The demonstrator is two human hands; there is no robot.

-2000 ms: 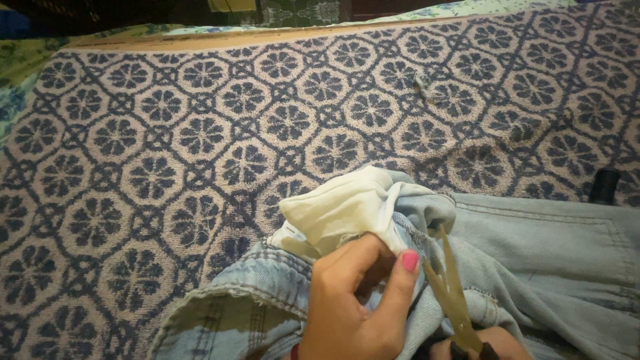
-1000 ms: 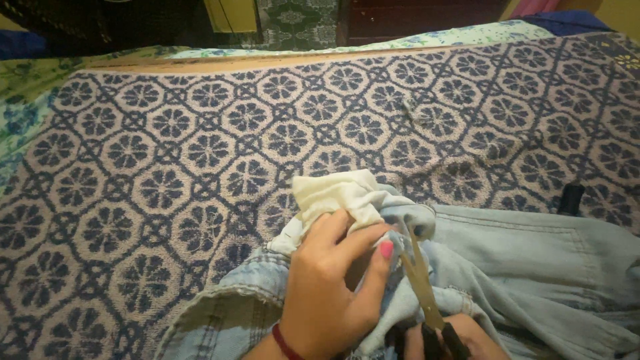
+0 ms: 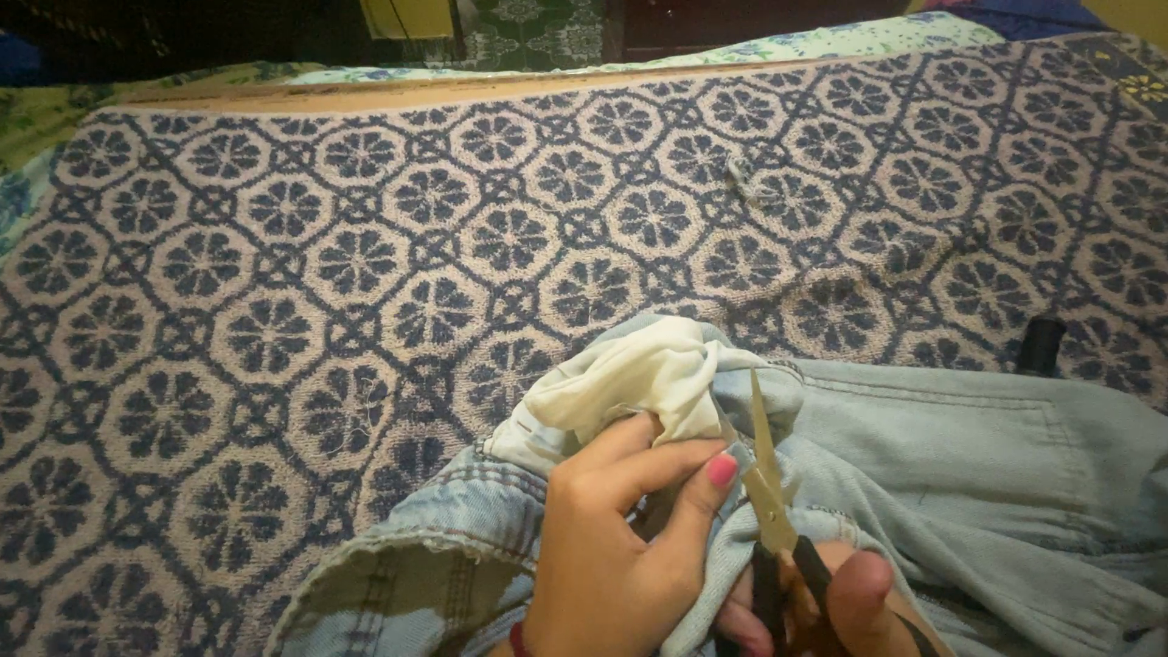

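Light blue denim jeans (image 3: 949, 456) lie bunched across the lower part of the head view, with a cream pocket lining (image 3: 630, 374) turned outward. My left hand (image 3: 630, 529) pinches the denim at the lining's lower right edge between thumb and fingers. Scissors with black handles (image 3: 771, 484) are in my right hand (image 3: 821, 602), at the bottom right of centre. Their blades point up and stand slightly apart, just right of my left fingertips and in front of the denim. Whether fabric lies between the blades is hard to tell. A frayed denim edge (image 3: 401, 543) curves at the lower left.
A patterned towel-like cloth (image 3: 365, 255) with dark floral octagons spreads beneath the jeans. Beyond its far side run a wooden edge (image 3: 365, 96) and a floral fabric (image 3: 821, 41). A small black cylindrical object (image 3: 1040, 345) stands by the jeans at right. Loose threads (image 3: 360, 415) lie on the cloth.
The cream lining has shifted in shape and now looks more bunched above my left fingers. The scissors are more upright than two seconds ago.
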